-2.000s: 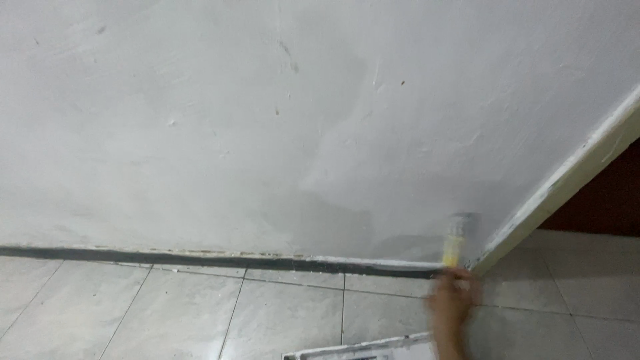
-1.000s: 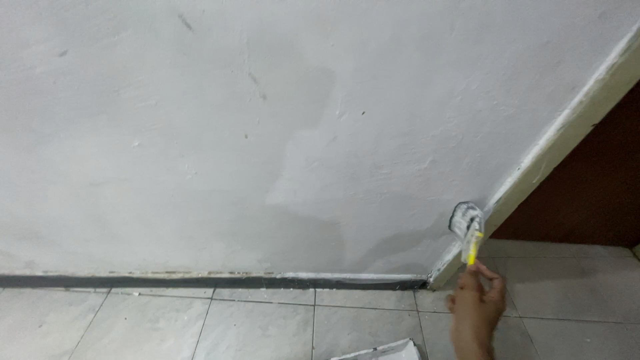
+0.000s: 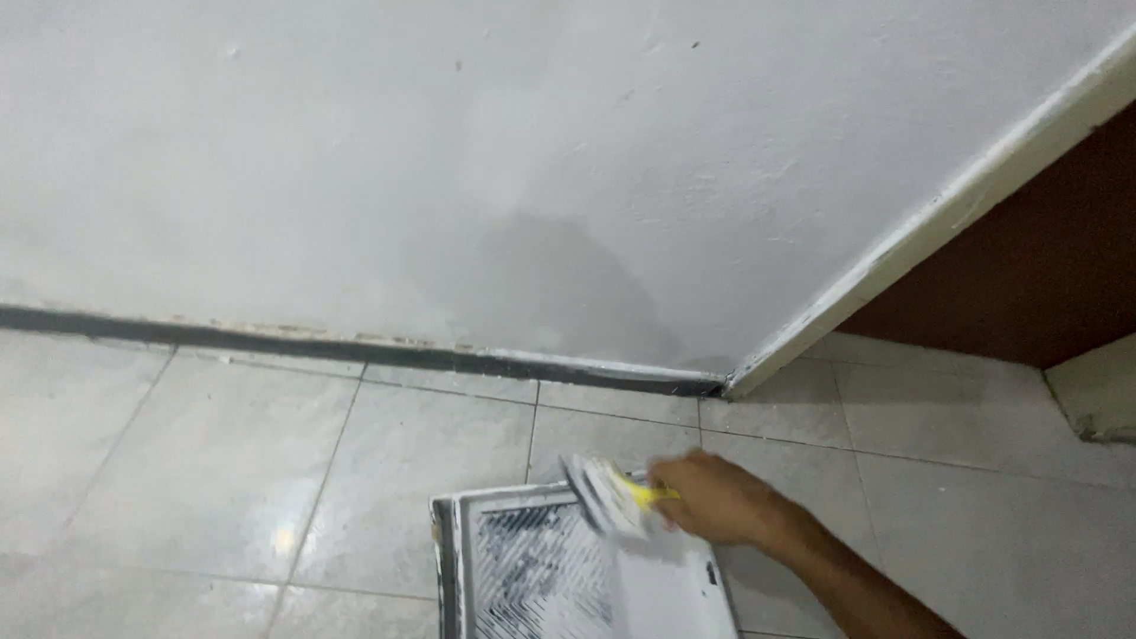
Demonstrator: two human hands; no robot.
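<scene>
My right hand (image 3: 714,497) is closed around the yellow handle of a paintbrush (image 3: 612,497), whose bristles are coated in white paint. The brush is over the upper part of a paint tray (image 3: 448,568) with a ribbed slope and white paint in it; whether the bristles touch the tray cannot be told. Behind stands a white-grey wall (image 3: 355,160) with a darker grey patch low down near the corner. My left hand is out of view.
A dark grey baseboard (image 3: 399,357) runs along the wall's foot to a cream door frame (image 3: 941,222) edged with white paint. Beyond the frame is a dark brown door panel (image 3: 1003,257). Pale tiles (image 3: 213,444) cover the floor.
My right hand with the brush has moved from the wall beside the door frame down and left to the paint tray. The view has shifted, showing more of the tray.
</scene>
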